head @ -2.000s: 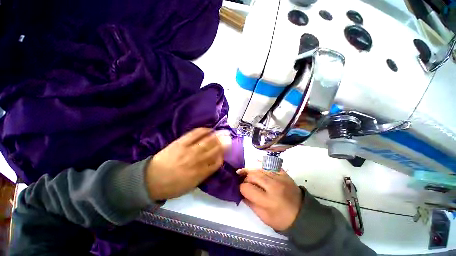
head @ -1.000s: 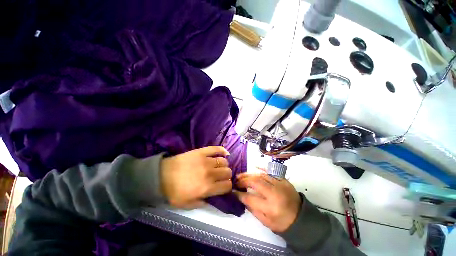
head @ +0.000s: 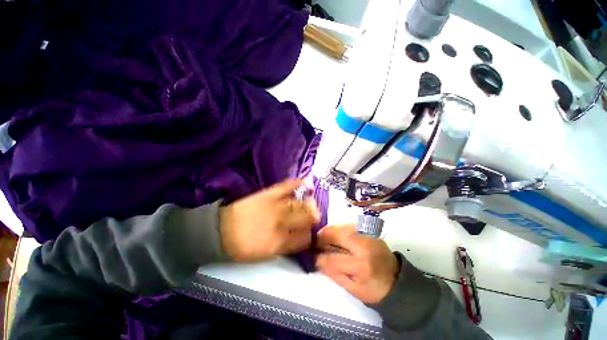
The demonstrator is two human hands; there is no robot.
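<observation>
The dark purple garment (head: 160, 139) lies in a large heap left of the sewing machine (head: 459, 80). Its folded edge (head: 321, 199) looks lilac under the lamp, beside the presser foot and needle area (head: 339, 180). My left hand (head: 271, 222) is on the cloth left of the needle, blurred, its fingers at the edge. My right hand (head: 356, 262) holds the cloth edge just below the grey ribbed knob (head: 369, 224). Both hands are bare and close together. The needle tip itself is too small to make out.
Red-handled snips (head: 468, 285) lie on the table right of my right hand. A wooden-handled tool (head: 326, 42) lies behind the heap. A pale green box (head: 576, 255) is at the machine arm. The table's patterned front edge (head: 279, 309) runs below my hands. More purple cloth hangs below it.
The view has shifted a little since the earliest frame. My left hand has moved slightly up toward the needle since one second ago. The loose lower corner of cloth is now mostly gathered under my hands.
</observation>
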